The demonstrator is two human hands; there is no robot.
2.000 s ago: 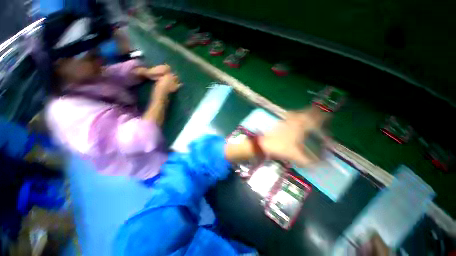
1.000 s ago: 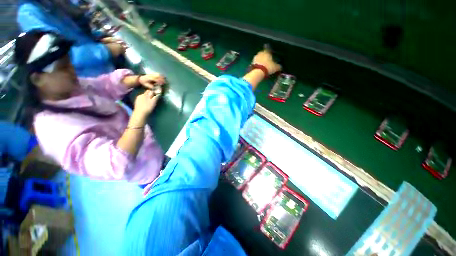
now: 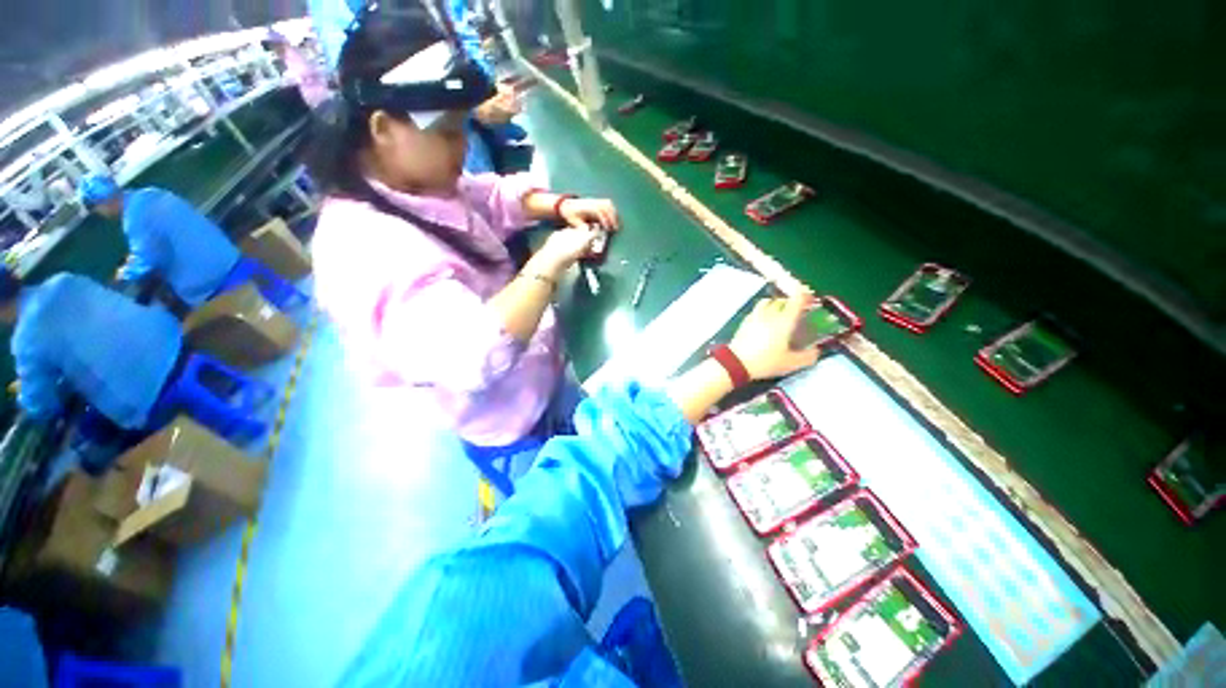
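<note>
My left hand (image 3: 776, 336), with a red band at the wrist and a blue sleeve, holds a red-edged phone assembly (image 3: 827, 320) by its near end, at the worn edge between bench and belt. Several open phone assemblies (image 3: 840, 548) lie in a slanting row on the dark green bench, green boards and silver areas facing up. A long light-blue adhesive sheet (image 3: 941, 518) lies between the row and the belt edge. My right hand is not in view.
The green conveyor belt (image 3: 861, 249) carries spaced phone assemblies (image 3: 925, 297). A person in a pink shirt (image 3: 417, 289) sits at the left, hands over the bench. A pale sheet (image 3: 686, 323) lies between us. Another sheet's corner (image 3: 1197, 665) shows lower right. Workers and cardboard boxes (image 3: 188, 497) are farther left.
My left hand has come back from over the belt to the bench edge and now holds a phone assembly. The view has turned left, showing more of the floor and workers.
</note>
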